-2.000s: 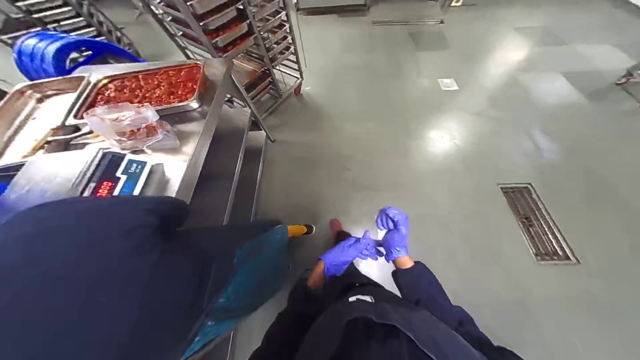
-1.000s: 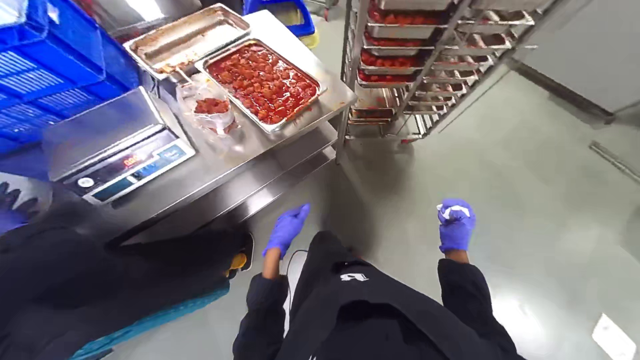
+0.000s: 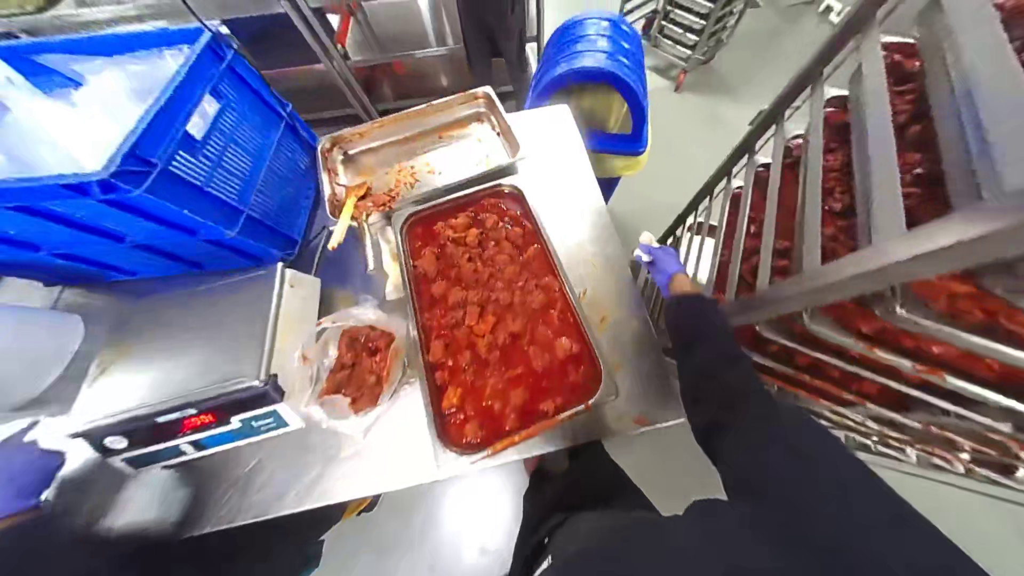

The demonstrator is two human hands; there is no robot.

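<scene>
My right hand (image 3: 662, 268), in a purple glove, is shut on a crumpled white item (image 3: 646, 240), perhaps paper or cloth. It is beside the right edge of the steel table (image 3: 632, 352), next to the metal rack. A deep steel tray (image 3: 500, 320) of red sauced chunks stands on the table, with a stick-like utensil along its near rim. To its left lies a clear plastic bag (image 3: 360, 364) of the same kind of food, beside a digital scale (image 3: 184, 424). Behind is a mostly emptied steel tray (image 3: 420, 148) with a wooden-looking handle. My left hand is out of view.
A tall rack (image 3: 784, 216) with trays of red food stands close on the right. A blue crate (image 3: 232, 160) holding clear plastic is at the left, and blue tubs (image 3: 596, 72) stand behind the table. A co-worker's gloved hand (image 3: 28, 472) is at far left; another person stands beyond.
The view has swung to the table and rack, both now nearer. My right hand, with the white item still in it, is now between them. My left hand has left the view.
</scene>
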